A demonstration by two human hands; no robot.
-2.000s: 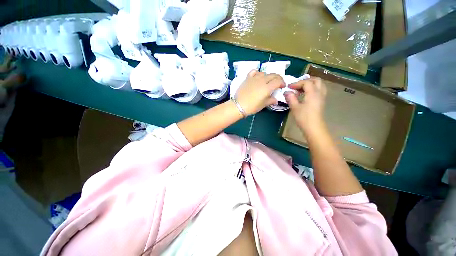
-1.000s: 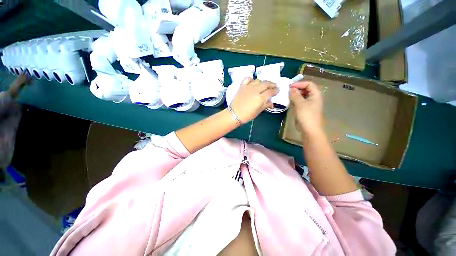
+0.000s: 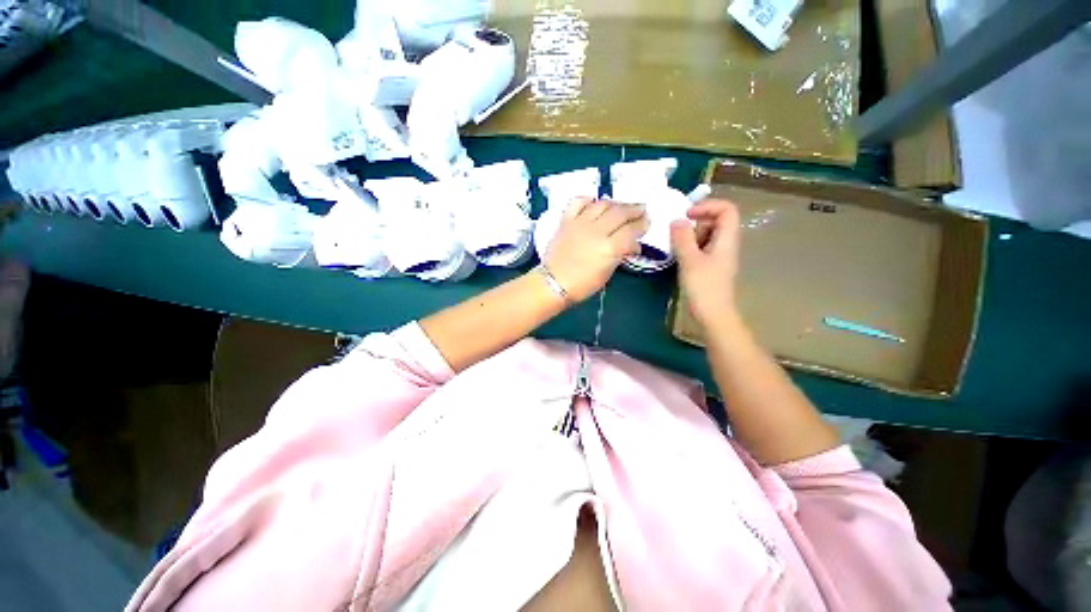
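A white security camera (image 3: 642,182) stands on the green bench at the end of a row, its flat foot away from me and its dark lens face towards me. My left hand (image 3: 591,248) rests on its left side with fingers spread over it, and partly covers the neighbouring white camera (image 3: 567,188). My right hand (image 3: 708,249) is at its right side, thumb and fingertips pinched together beside a short white rod (image 3: 699,193) that sticks up. Whether the fingertips hold a small part cannot be seen.
A shallow carton tray (image 3: 837,281) with a teal pen-like tool (image 3: 864,329) lies right. More white cameras (image 3: 419,221) stand left, some piled behind. A brown cardboard sheet (image 3: 682,84) lies at the back. A grey post (image 3: 975,69) crosses at upper right.
My hands have stayed at the same camera. My right hand has moved off its top to its right side, exposing the white rod. The blurred hand at far left has gone from clear view.
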